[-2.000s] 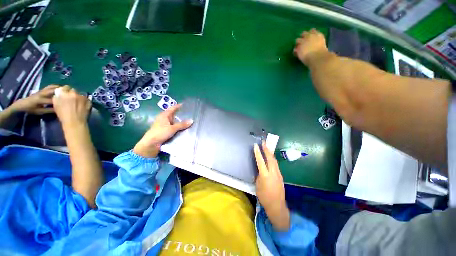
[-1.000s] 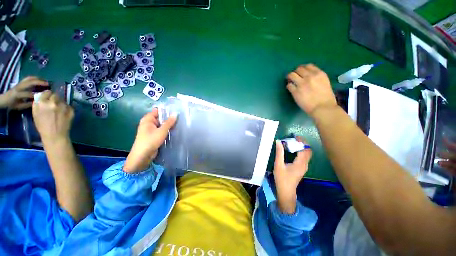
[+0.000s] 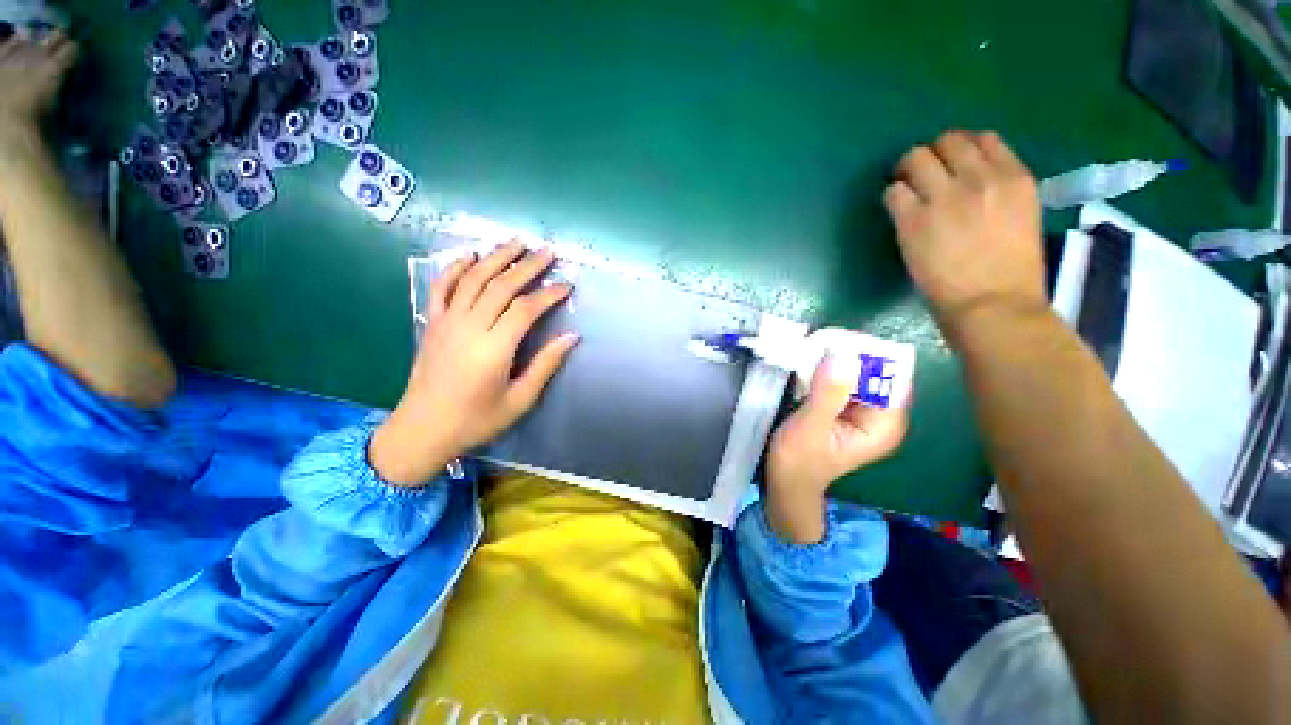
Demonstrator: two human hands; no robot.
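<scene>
A dark grey back panel (image 3: 637, 404) lies on a white backing sheet (image 3: 750, 451) at the table's near edge, with bright glare along its far side. My left hand (image 3: 489, 340) lies on the panel's left part, fingers spread. My right hand (image 3: 835, 432) holds a white glue bottle (image 3: 850, 364) with a blue label, tilted to the left. Its blue-tipped nozzle is over the panel's right end, near a small pale mark; I cannot tell whether it touches.
A pile of camera lens pieces (image 3: 234, 106) lies at the far left. A neighbour's hand (image 3: 970, 220) rests on the green table (image 3: 680, 128) at right. Beyond it are a white-sheeted panel stack (image 3: 1189, 354) and two slim glue bottles (image 3: 1111, 183). Another person's arm (image 3: 78, 269) is at left.
My left hand has moved from the panel's left edge, where it held clear film, onto the panel. My right hand has brought the bottle up and over the panel's right end. The view has shifted.
</scene>
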